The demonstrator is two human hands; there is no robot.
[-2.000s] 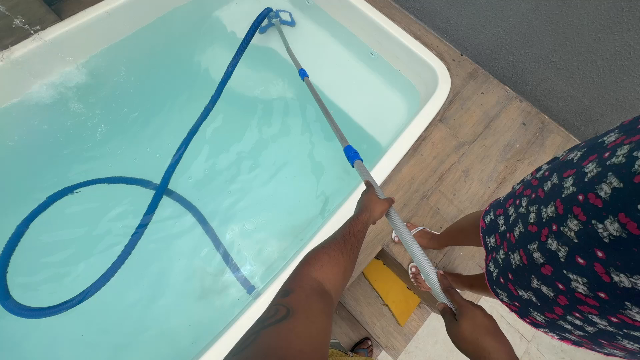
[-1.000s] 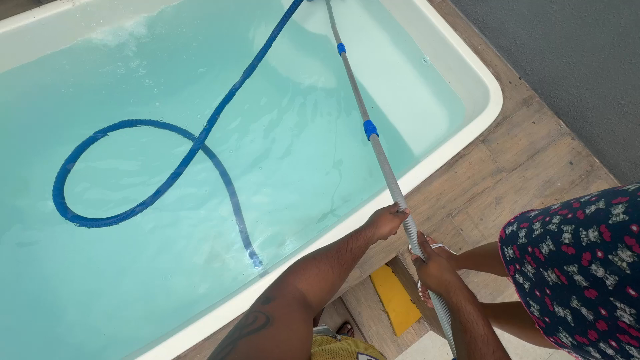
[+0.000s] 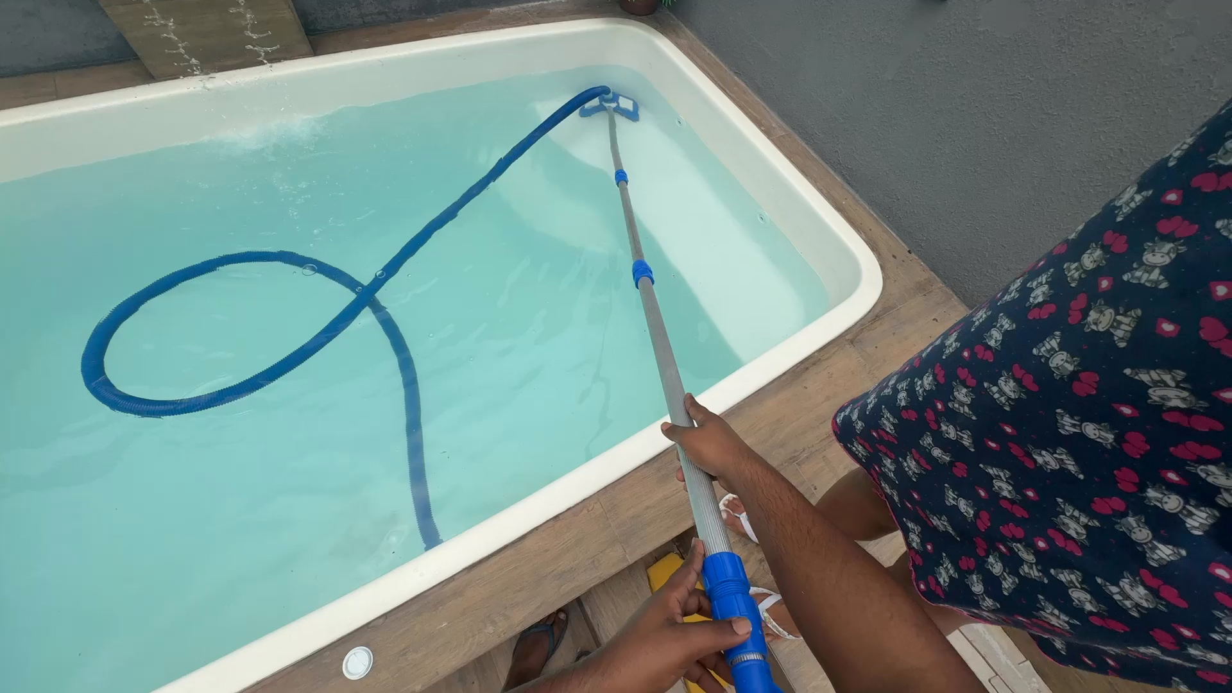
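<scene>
My right hand (image 3: 710,445) is wrapped around the grey ribbed section of a telescopic pole (image 3: 664,351). Lower down, my left hand (image 3: 674,621) holds the pole at its blue plastic grip (image 3: 736,602), thumb across the front and fingers partly hidden behind. The pole slopes away over the pool rim (image 3: 741,385) into the water. At its far end a blue and white pool vacuum head (image 3: 609,104) lies in the upper right corner of the pool. A blue corrugated hose (image 3: 457,202) runs from the head, loops through the water and crosses itself.
A person in a dark patterned dress (image 3: 1068,385) and white sandals (image 3: 770,614) stands close on the right. Wood-look decking (image 3: 549,549) borders the pool, beside a grey wall (image 3: 924,115). A yellow object (image 3: 664,570) lies below the pole. Water falls in at the upper left.
My right hand has moved up the pole and is now above my left, which was the upper one before. The blue grip has come into view. The vacuum head is again in full view.
</scene>
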